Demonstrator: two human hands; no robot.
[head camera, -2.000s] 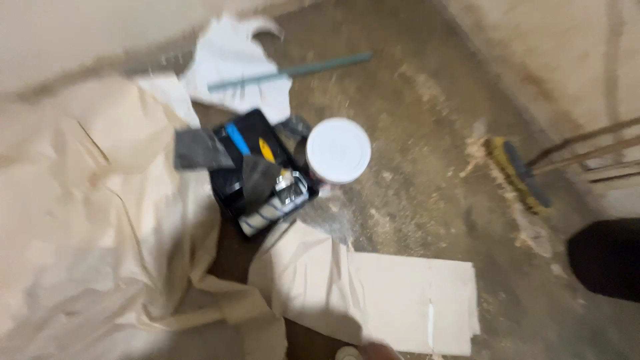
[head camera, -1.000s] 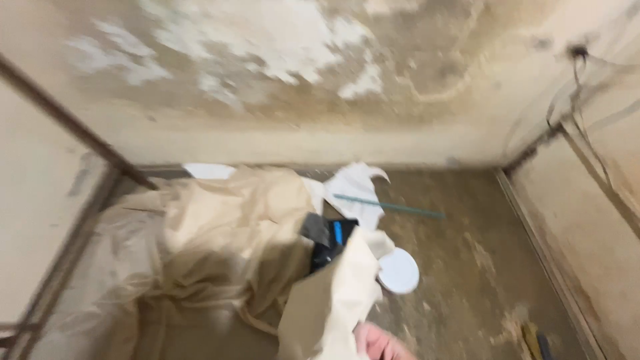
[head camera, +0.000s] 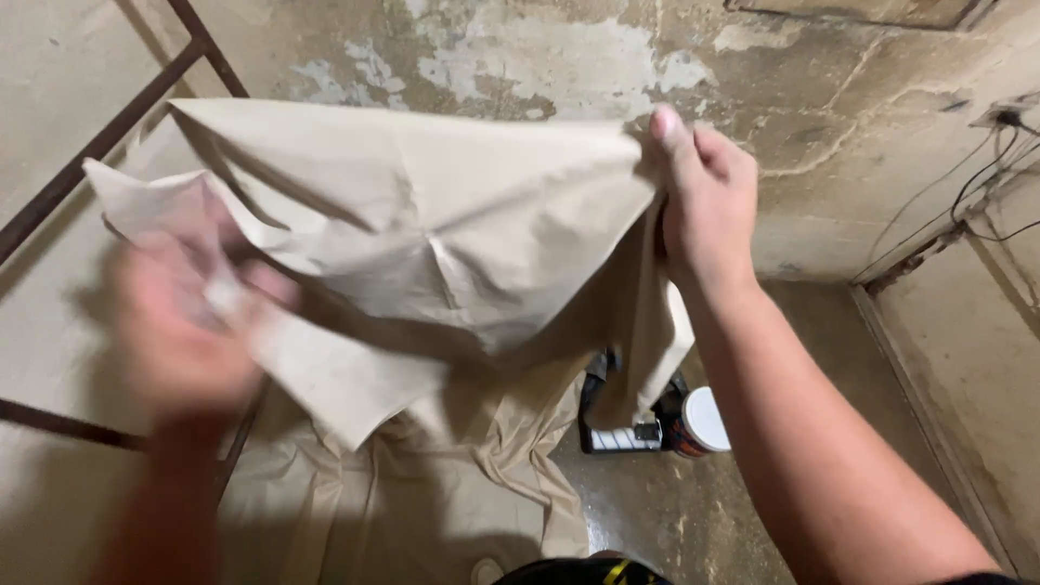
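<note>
A beige drop cloth (head camera: 487, 219) hangs in folds in front of me, raised off the floor at its upper edge. My right hand (head camera: 707, 187) grips its upper right corner, with the thumb on top. My left hand (head camera: 195, 309) is blurred at the left, beside a loose flap of the cloth; whether its fingers are closed on the flap cannot be told. Another crumpled beige sheet (head camera: 390, 496) lies lower down on the floor; where the two meet is hidden.
A black paint tray (head camera: 587, 431), partly covered by the cloth, sits beside a tub with a white lid (head camera: 707, 418) on the concrete floor (head camera: 674, 512). Dark metal bars (head camera: 106, 146) run along the left. Ahead is a wall with peeling paint (head camera: 552, 57); wires (head camera: 975, 171) hang at right.
The cloth, low near one hand a second ago, is now lifted and spread wide. Both hands and forearms have come into view. The view has shifted.
</note>
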